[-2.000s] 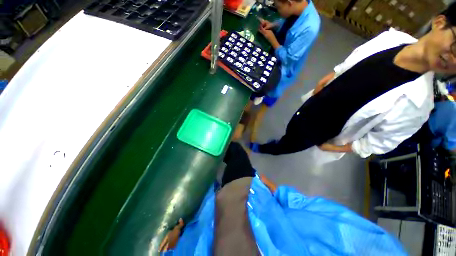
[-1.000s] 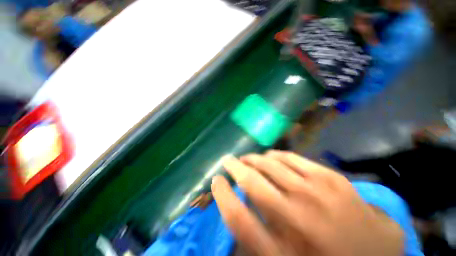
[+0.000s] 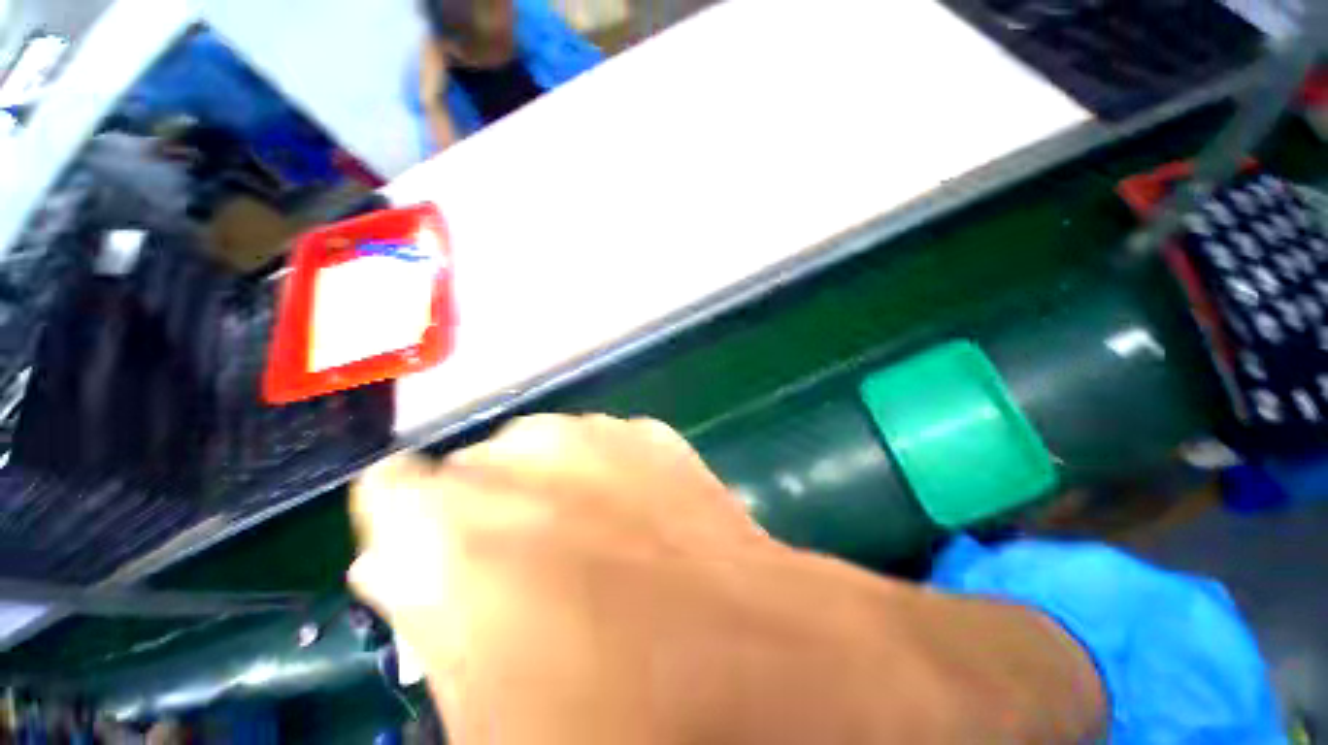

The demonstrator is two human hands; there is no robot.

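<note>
My right hand [image 3: 539,553] is large, bare and blurred in the lower middle. It reaches leftward across the dark green bench [image 3: 816,473], its blue sleeve at the lower right. Its fingers are bent, their tips largely hidden behind the hand, so I cannot tell whether they hold anything. A small dark and white item [image 3: 396,655] shows just left of the hand, partly covered by it; I cannot tell if they touch. My left hand is not in view. A green tray [image 3: 958,434] lies on the bench right of my forearm.
A red tray [image 3: 441,309] with white paper and a blue item sits at the left of the white shelf [image 3: 728,175]. Dark trays [image 3: 1121,51] lie at the shelf's right end. A black tray of white housings [image 3: 1267,277] rests on a red bin at right. A person [image 3: 488,58] is beyond the shelf.
The view has swung left, bringing the red tray nearer the middle. My right hand came into view and now extends further left, fingers bent. The small left hand seen earlier is gone from view.
</note>
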